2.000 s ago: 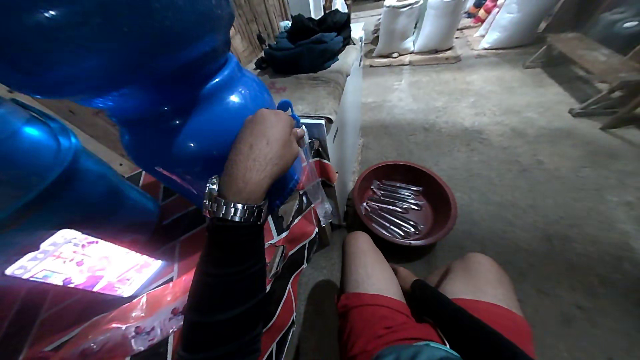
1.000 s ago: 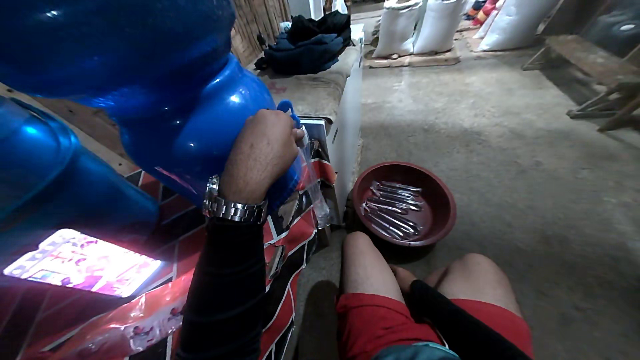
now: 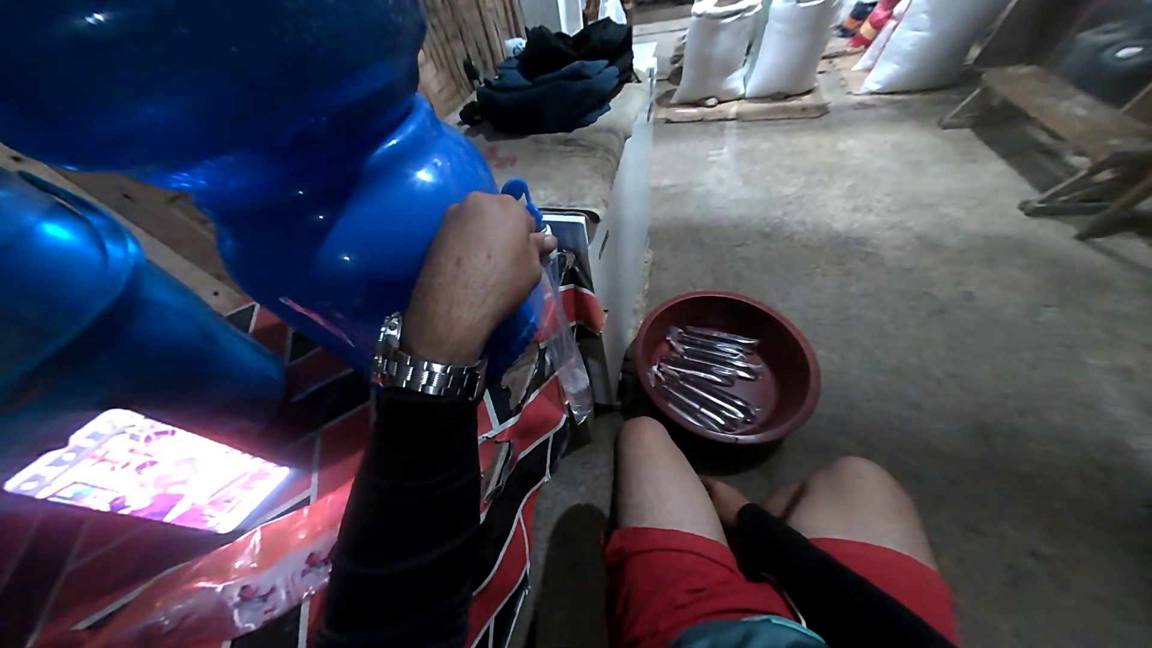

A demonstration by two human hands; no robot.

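My left hand (image 3: 481, 270), with a metal-band watch at the wrist, is closed at the blue spigot (image 3: 522, 193) of a large blue plastic water container (image 3: 378, 216). A narrow clear plastic bag (image 3: 564, 351) hangs from its fingers below the spigot, and its lower end looks partly filled. My right hand (image 3: 724, 499) rests low between my knees, mostly hidden behind the thigh and forearm, so its fingers do not show. In front of my knees, a dark red plastic basin (image 3: 801, 387) on the floor holds several slim, filled clear plastic tubes (image 3: 711, 378).
A lit phone (image 3: 148, 472) and a printed plastic packet (image 3: 261, 567) lie on the red-and-black patterned cover at left. Another blue container (image 3: 117, 315) stands beside them. Dark clothes (image 3: 558, 81) lie on a ledge ahead. White sacks (image 3: 720, 49) and a wooden bench (image 3: 1053, 108) stand farther off.
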